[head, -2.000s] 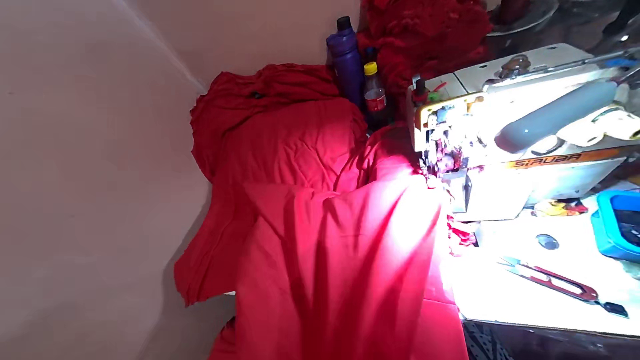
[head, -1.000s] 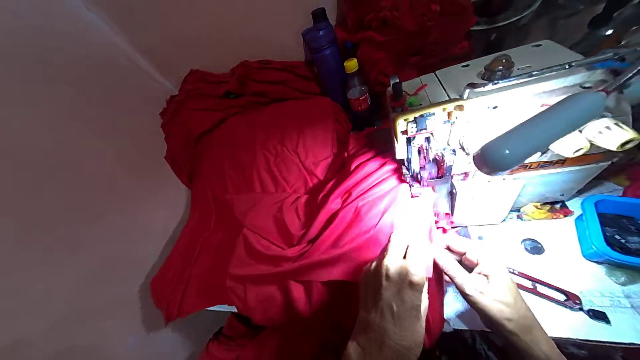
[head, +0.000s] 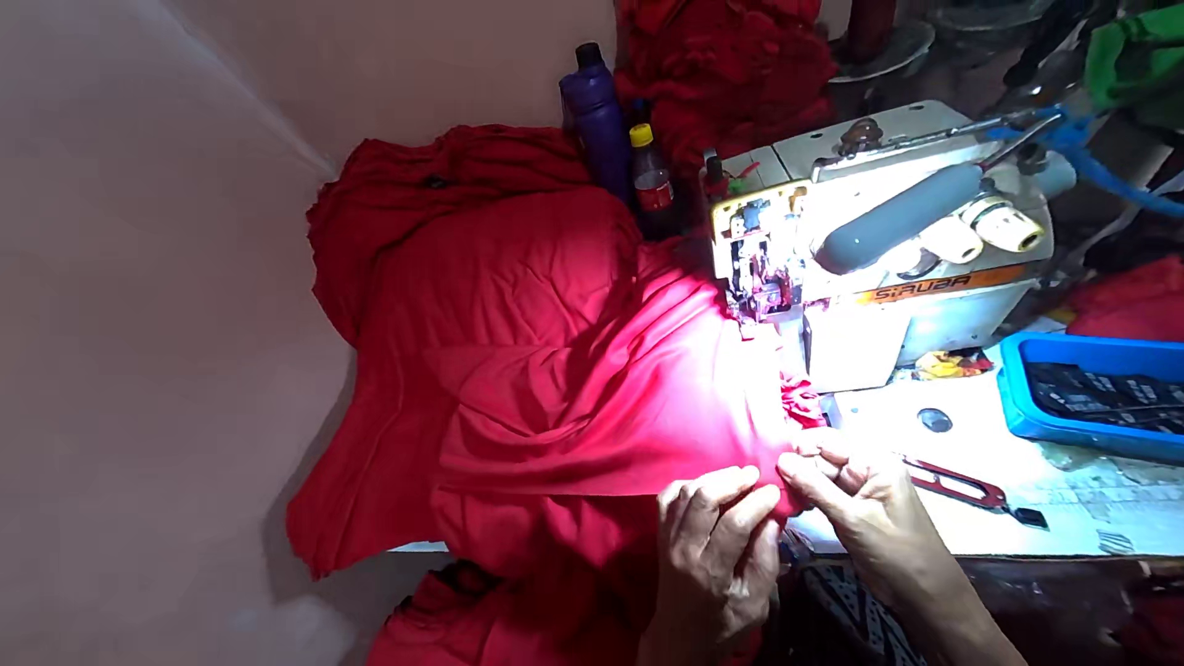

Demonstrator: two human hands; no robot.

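Red fabric (head: 555,388) lies in folds over the left of the table, its right edge running under the presser-foot area of a white Siruba overlock sewing machine (head: 925,305). My left hand (head: 717,546) rests on the cloth near its front right edge, fingers bent. Just right of it, my right hand (head: 860,490) pinches the fabric edge between thumb and fingers. Bunched red trimmings (head: 801,402) sit beside the machine's front. Red-handled thread snips (head: 957,485) lie on the white table right of my right hand.
A blue tray (head: 1013,398) with dark packets or labels stands at the right. Behind the cloth are a purple bottle (head: 597,120) and a yellow-capped drink bottle (head: 652,180). More red fabric (head: 721,74) is heaped at the back. A wall (head: 166,333) borders the left side.
Two seconds ago no hands were in view; one second ago both were on the fabric near the needle area. Now they are at its edge, farther from the needle area.
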